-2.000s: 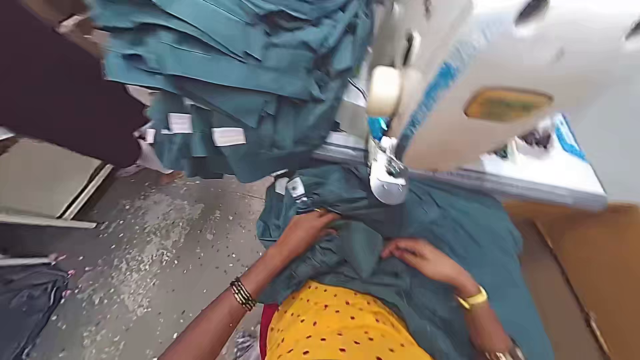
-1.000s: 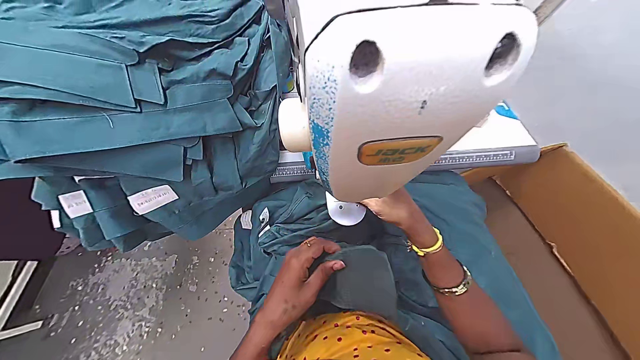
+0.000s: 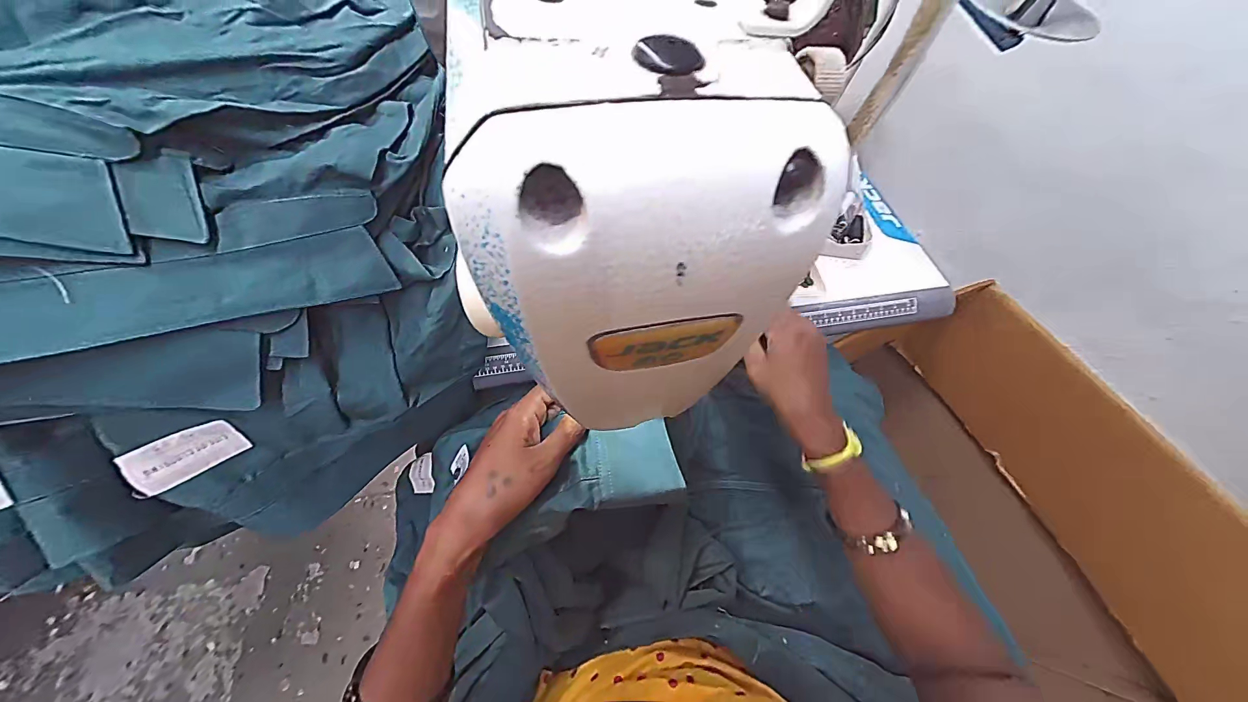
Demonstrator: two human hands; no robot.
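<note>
The white head of a Jack sewing machine [image 3: 648, 244] fills the upper middle and hides its needle area. My left hand [image 3: 517, 458] grips the edge of a teal garment [image 3: 634, 463] at the lower left of the head, its fingertips partly hidden. A lit, stitched piece of that garment lies right of this hand. My right hand [image 3: 790, 375] is at the right side of the head, curled, with its fingertips hidden behind the machine; whether it holds anything cannot be told. More of the garment spreads below both hands and over my lap.
A tall stack of teal garments [image 3: 175, 351] with white labels stands at the left. A cardboard box wall [image 3: 1072, 448] runs along the right. Behind the head is the machine bed [image 3: 877, 292] with a ruler scale and a small tray. Scraps litter the floor [image 3: 224, 624] at lower left.
My left hand has moved up from the lower cloth to beside the machine head. The right hand has come out from under the head to its right side. The view has moved closer to the machine.
</note>
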